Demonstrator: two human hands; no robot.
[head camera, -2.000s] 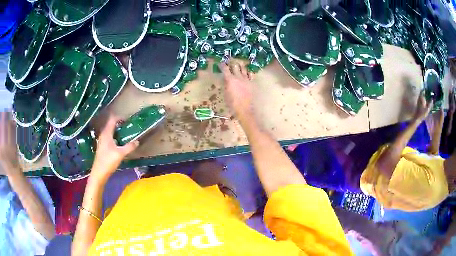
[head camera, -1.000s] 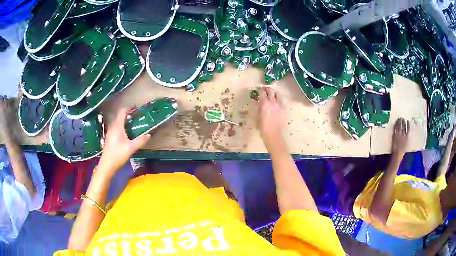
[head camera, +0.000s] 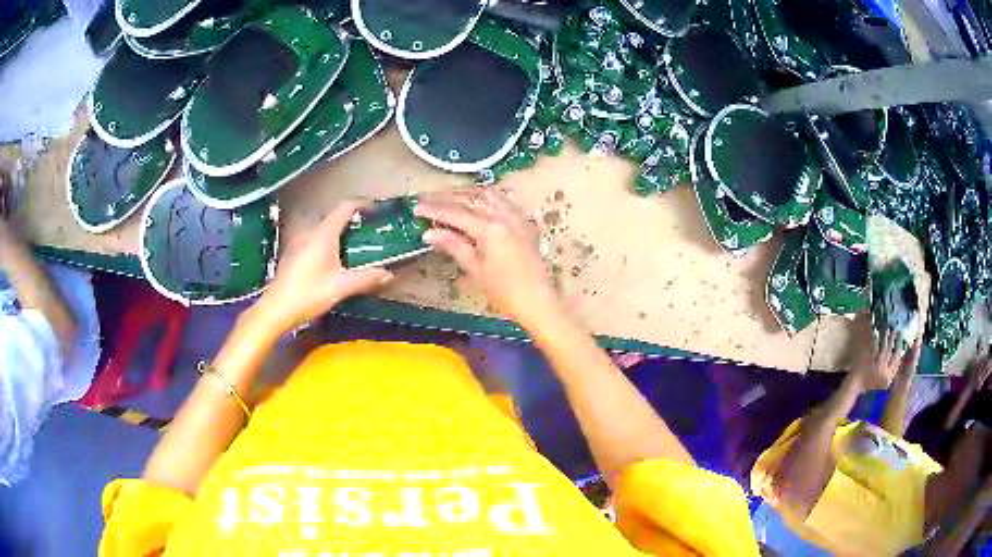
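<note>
A green printed sewn piece (head camera: 379, 235) with a pale edge is held between my hands over the near part of the board. My left hand (head camera: 315, 261) grips its left end, thumb along the near edge. My right hand (head camera: 490, 242) has its fingers on the piece's right end. Whether a small part is under those fingers is hidden. Small green trims (head camera: 609, 93) with white bits lie in a loose heap at the back middle.
Oval green pieces with dark centres (head camera: 267, 93) overlap at the left; more (head camera: 761, 163) are piled at the right. One oval piece (head camera: 207, 239) lies beside my left hand. Dark specks dot the tan board (head camera: 653, 256). Another person's hands (head camera: 887, 359) are at the right.
My right hand has moved left from the trims to the held piece. My left hand still holds that piece. The bright green item on the board no longer shows. The view has shifted.
</note>
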